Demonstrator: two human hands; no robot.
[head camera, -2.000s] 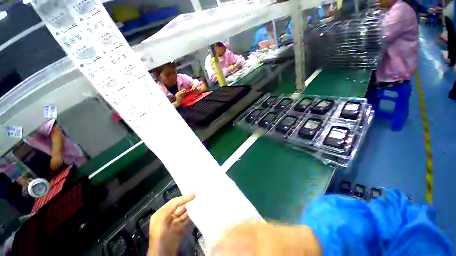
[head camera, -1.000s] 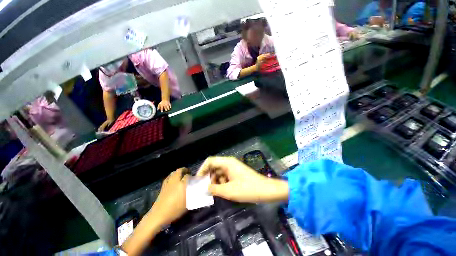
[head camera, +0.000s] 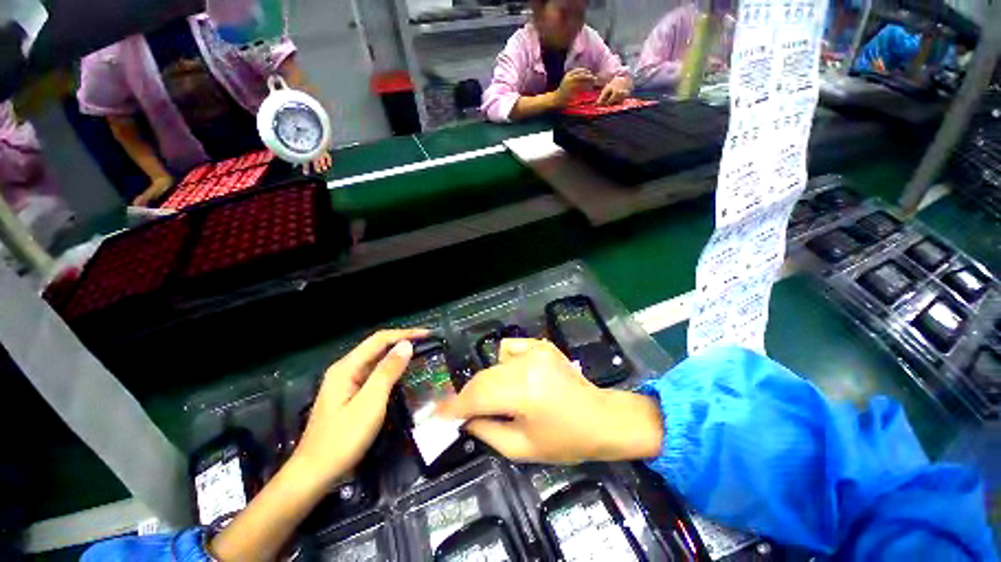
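Note:
A clear blister tray (head camera: 499, 493) lies under my hands with black handsets in its pockets. My right hand (head camera: 554, 408) holds a white label (head camera: 437, 436) by its edge over the lower part of a handset (head camera: 424, 379); I cannot tell how much of it touches. My left hand (head camera: 342, 426) is at that handset's left side, its thumb and finger near the top edge. A handset (head camera: 220, 479) at the tray's left bears a white label. Another handset (head camera: 583, 338), at upper right, shows no white label. My hands hide some pockets.
A printed label strip (head camera: 760, 165) hangs at right; a plain pale strip (head camera: 82, 379) hangs at left. Another filled tray (head camera: 887, 280) lies at right on the green surface. Across the line are black trays with red pieces (head camera: 252, 228), a white round dial (head camera: 294, 125) and people in pink.
The view has swung left since the first frame. My hands first were at the printed strip, then held the label up; now the label is down at the handset and my hands are further apart.

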